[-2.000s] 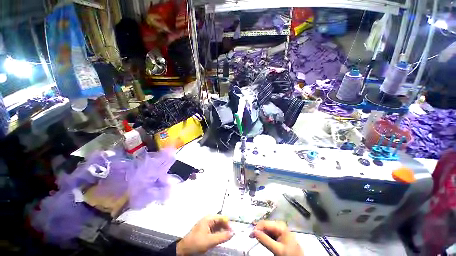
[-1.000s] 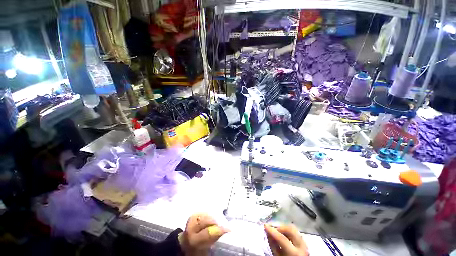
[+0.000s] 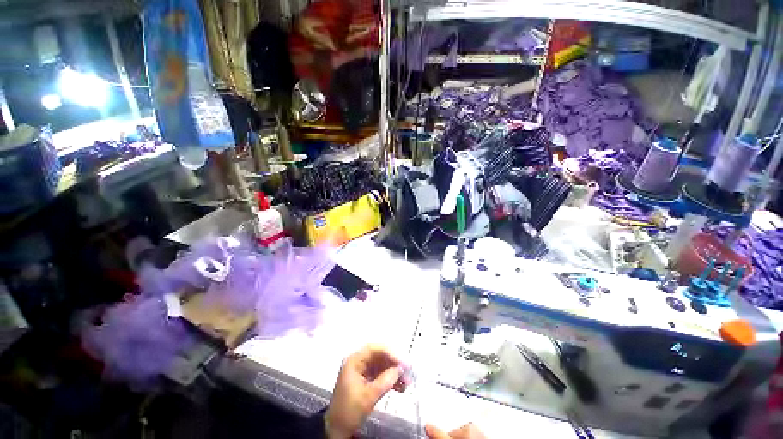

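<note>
My left hand [image 3: 367,387] is over the front edge of the white table, thumb and fingertips pinched on a small pale-purple scrap [image 3: 405,375]. My right hand [image 3: 455,431] is mostly cut off by the bottom edge; only some fingers show, and what it holds cannot be told. The white sewing machine [image 3: 592,321] stands right of the hands, its needle area [image 3: 455,313] above and beyond them. A fluffy heap of sheer purple tulle [image 3: 292,287] lies to the left, with narrow white loops on it.
Slim dark tools [image 3: 543,369] lie on the machine bed. A cardboard piece [image 3: 219,317] and a flat black rectangle [image 3: 346,281] lie by the tulle. Behind are a white bottle [image 3: 270,225], a yellow box [image 3: 345,221] and dark striped bundles [image 3: 515,176]. Purple thread cones [image 3: 658,167] stand at the right rear.
The view has swung left, shifting the scene rightward. My left hand has risen slightly, with the scrap now visible at its fingertips. My right hand has dropped mostly out of the picture.
</note>
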